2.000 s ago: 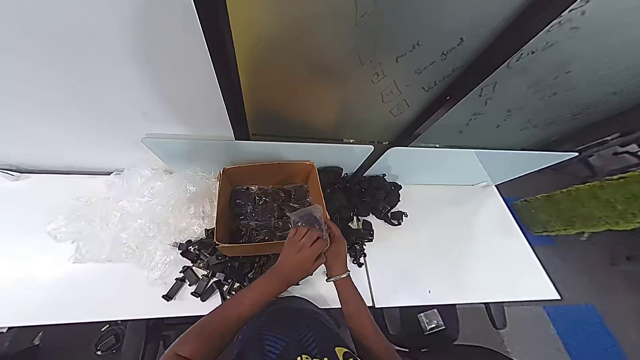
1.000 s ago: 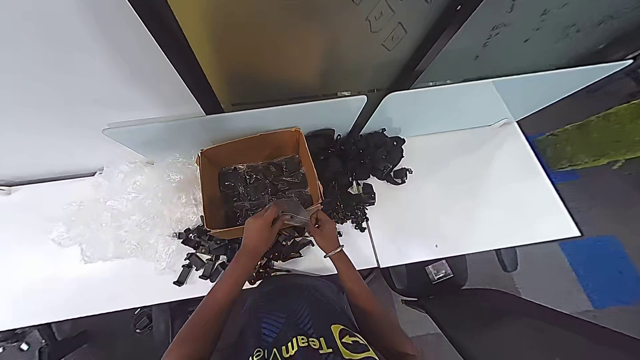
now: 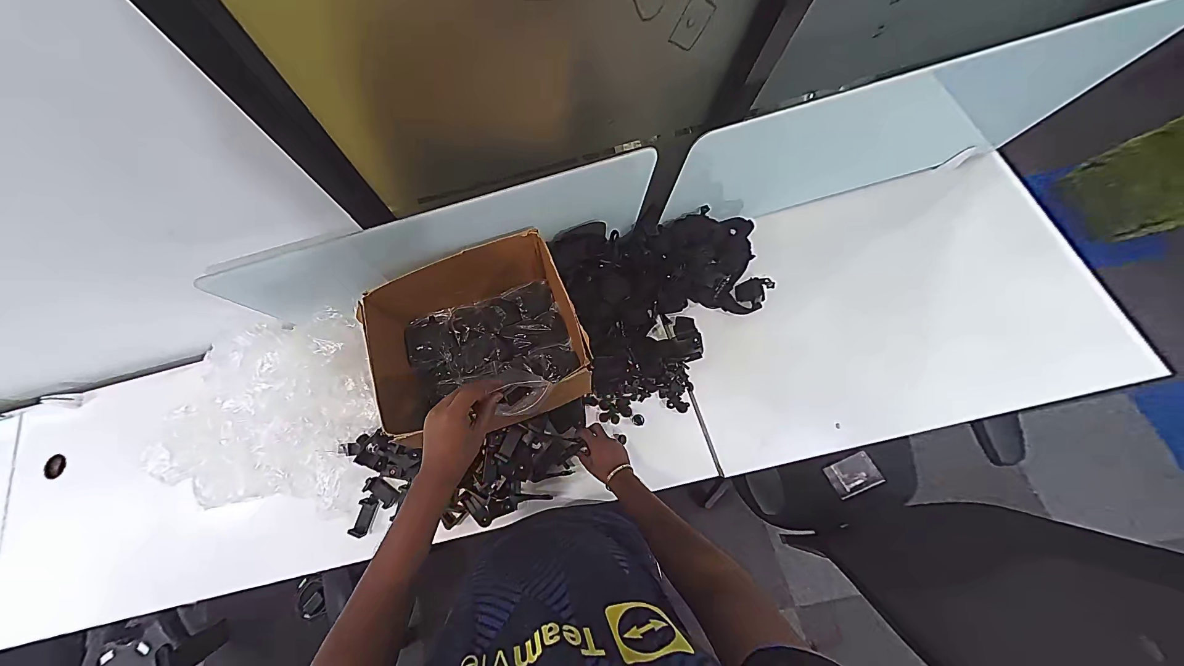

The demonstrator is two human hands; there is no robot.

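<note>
My left hand [image 3: 455, 427] holds a clear plastic bag [image 3: 524, 396] over the near rim of an open cardboard box [image 3: 393, 365]. Inside the box lie several dark items in clear bags [image 3: 499, 331]. Just outside the near right corner, my right hand [image 3: 603, 450] reaches to the edge of a pile of black plastic clamp-like parts [image 3: 509, 462]; its fingertips are partly hidden, so its grip cannot be told. Small black parts [image 3: 638, 384] lie to the right of the box, below a heap of black straps and parts [image 3: 666, 268].
Crumpled clear plastic bags [image 3: 268, 416] are heaped left of the box. The white table [image 3: 906, 305] has a low glass divider [image 3: 832, 139] along its back. A black chair [image 3: 999, 573] stands at the lower right, with a small clear packet [image 3: 854, 474] nearby.
My hands were together at the clear bag; now the right hand is lower, at the black parts, while the left still has the bag.
</note>
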